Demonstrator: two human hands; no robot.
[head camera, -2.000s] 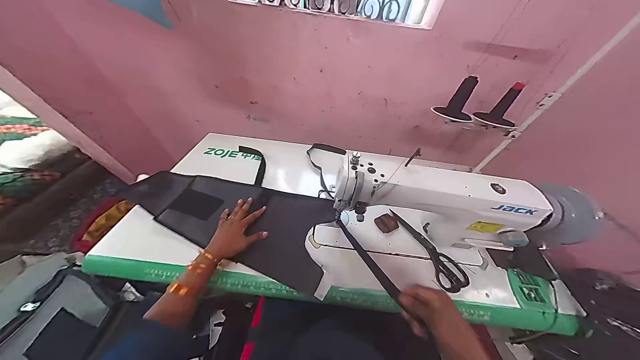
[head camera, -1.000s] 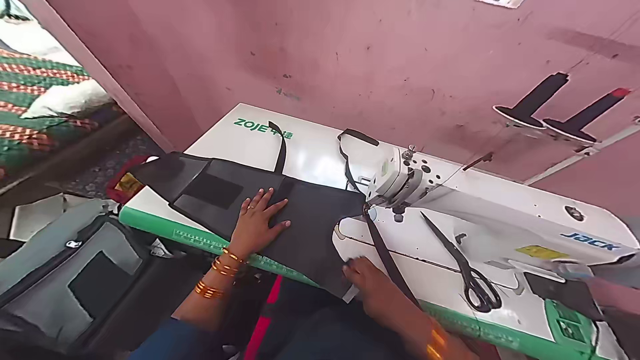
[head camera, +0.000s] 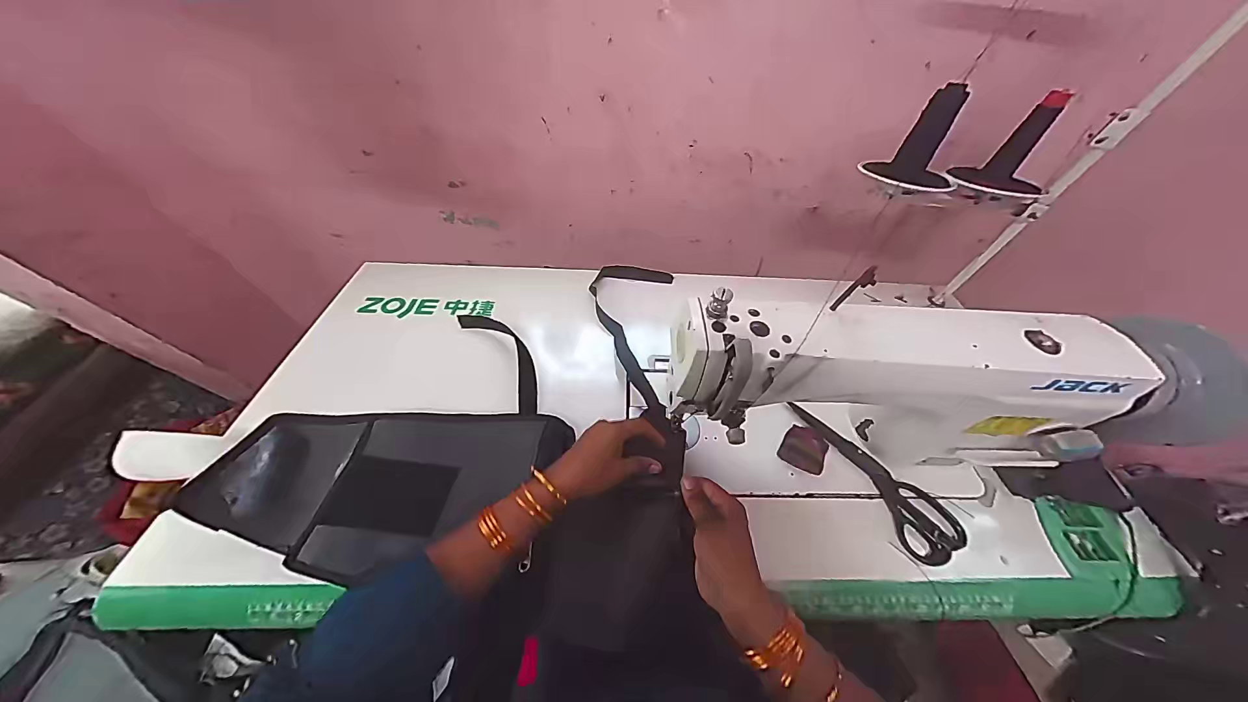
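Black fabric (head camera: 614, 546) lies under the presser-foot end of a white Jack sewing machine (head camera: 907, 361) and hangs over the table's front edge. My left hand (head camera: 609, 456) presses on this fabric just left of the needle area, thumb and forefinger apart. Close in front of the needle, my right hand (head camera: 720, 531) pinches the fabric's right edge. A narrow black strap (head camera: 616, 331) runs from the needle area toward the back of the table. Another black strap (head camera: 524, 366) sticks up from the wider black panel (head camera: 390, 487) at the left. The needle tip is hidden.
Black-handled scissors (head camera: 912, 507) and a small dark block (head camera: 803, 448) lie on the white table (head camera: 419, 366), right of the needle. Two dark thread spools (head camera: 926, 141) stand on a holder near the pink wall. Grey and black fabric (head camera: 78, 653) sits at the lower left.
The black piece has been folded or turned, and part of it now hangs over the front edge. My left hand has moved right, from the panel to the needle area. My right hand has moved up beside it.
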